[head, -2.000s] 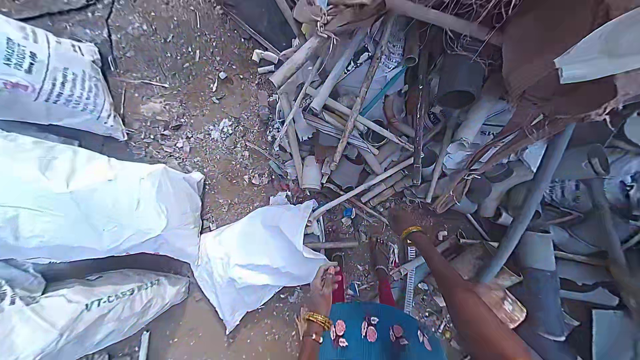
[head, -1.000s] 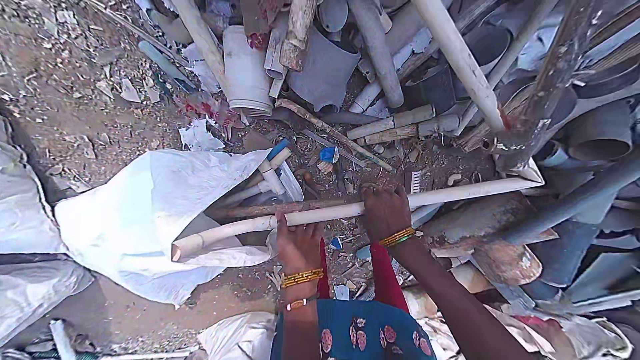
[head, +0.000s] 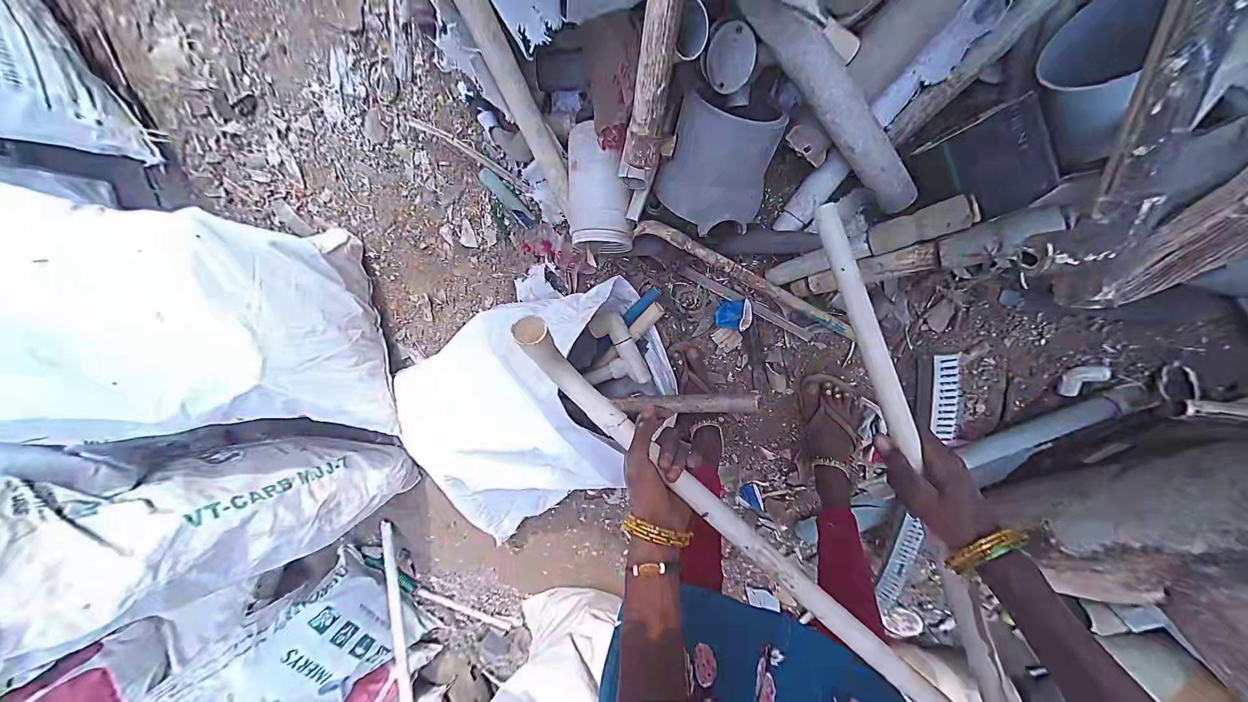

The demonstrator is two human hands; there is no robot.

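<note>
My left hand (head: 658, 468) grips a long pale plastic pipe (head: 770, 565), whose open flared end lies over the mouth of a white woven sack (head: 478, 400). From there the pipe slants down to the right, past my lap. My right hand (head: 931, 487) is closed round a second pale pipe (head: 863, 322), which points up and away from me. Inside the sack's mouth are pipe fittings (head: 624, 346) and a blue piece of pipe (head: 641, 306). A brown stick or pipe (head: 692, 403) juts out of it toward my feet.
Full white sacks (head: 175, 322) lie at the left, with printed sacks (head: 292, 497) below them. Grey pipes (head: 838, 107) and broken pipe pieces are heaped ahead and to the right. A white plastic grating (head: 945, 395) and a small pipe elbow (head: 1084, 378) lie on the littered ground.
A second ago both hands were on one pipe held across the sack's mouth. Now my hands are farther apart, each on a separate pipe, and the left one's pipe slants down to the right.
</note>
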